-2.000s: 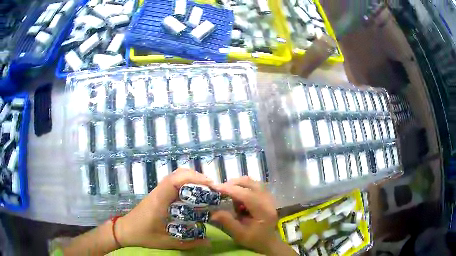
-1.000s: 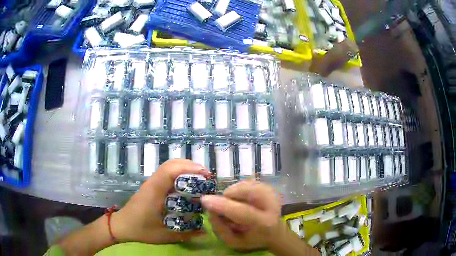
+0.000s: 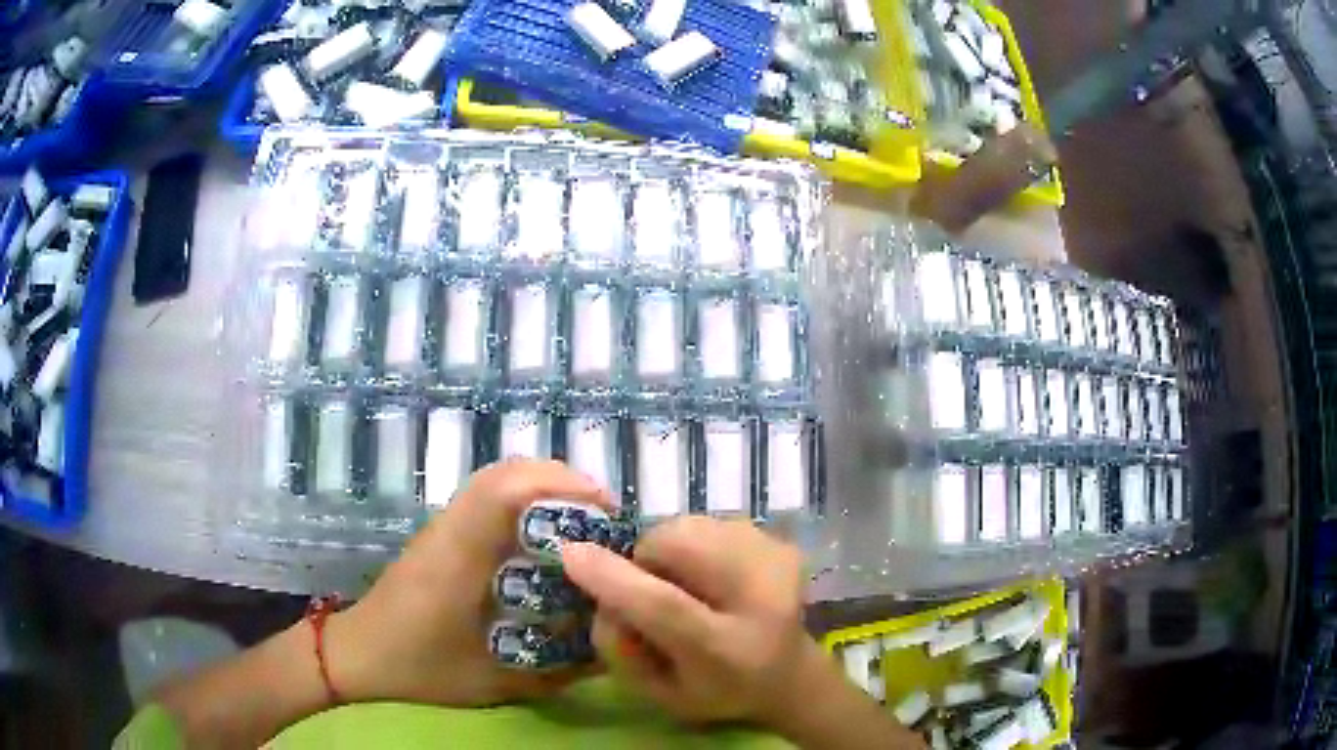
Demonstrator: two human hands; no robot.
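Note:
My left hand (image 3: 455, 593), with a red string at the wrist, holds three stacked electronic units (image 3: 540, 589) with their rounded silvery-black ends facing me. My right hand (image 3: 711, 615) is at their right side, its index fingertip touching the end of the top unit. A small red spot shows under the right fingers; whether they hold a tool cannot be told. Behind the hands lies a large clear blister tray (image 3: 543, 399) with three rows of white units. A second filled clear tray (image 3: 1026, 448) lies to the right.
A yellow bin (image 3: 1066, 645) of loose units is at lower right. Blue bins (image 3: 100, 315) stand left and back left. A blue slatted tray (image 3: 513, 52) lies over yellow bins (image 3: 836, 156) at the back. A brown cylinder (image 3: 990, 176) is back right, a black phone (image 3: 167, 227) left.
The view has shifted, so trays and bins appear higher and further right. My right index finger has moved onto the top unit's end. My left hand still holds the three units.

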